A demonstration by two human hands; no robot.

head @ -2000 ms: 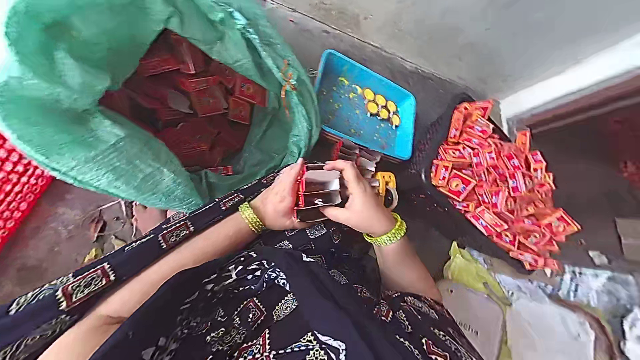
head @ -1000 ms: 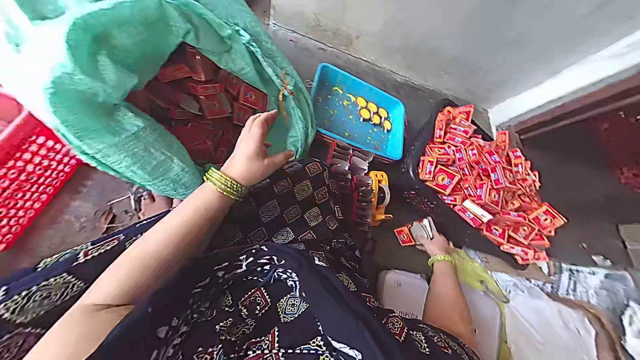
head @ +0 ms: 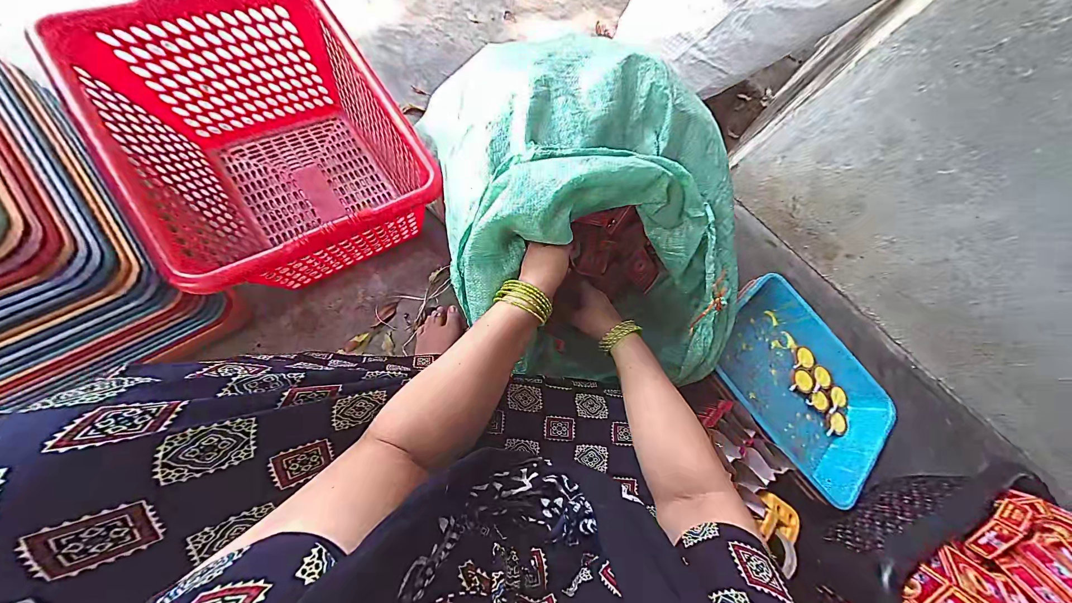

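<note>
Both of my hands are at the mouth of a green woven sack point(head: 586, 109). My left hand point(head: 546, 264) is at the left edge of the opening, its fingers hidden by the folded sack rim. My right hand point(head: 593, 308) reaches inside, its fingers lost in shadow near dark red small boxes point(head: 615, 251). Whether either hand grips anything cannot be seen. Right of the sack lies a blue plastic tray point(head: 837, 477) with several small yellow-topped round pieces point(head: 821, 377). A yellow tape dispenser point(head: 779, 515) is partly visible below it.
A red perforated plastic basket point(head: 327, 226) stands left of the sack, beside a stack of coloured plastic chairs or stools point(head: 75, 251). Bright red packets point(head: 997, 553) lie in a heap at the lower right. A grey wall point(head: 938, 193) bounds the right side. My bare foot point(head: 439, 329) is near the sack.
My right hand has moved from beside the red packet heap into the sack. My left hand has gone from above the lap to the sack's opening. The view has swung left.
</note>
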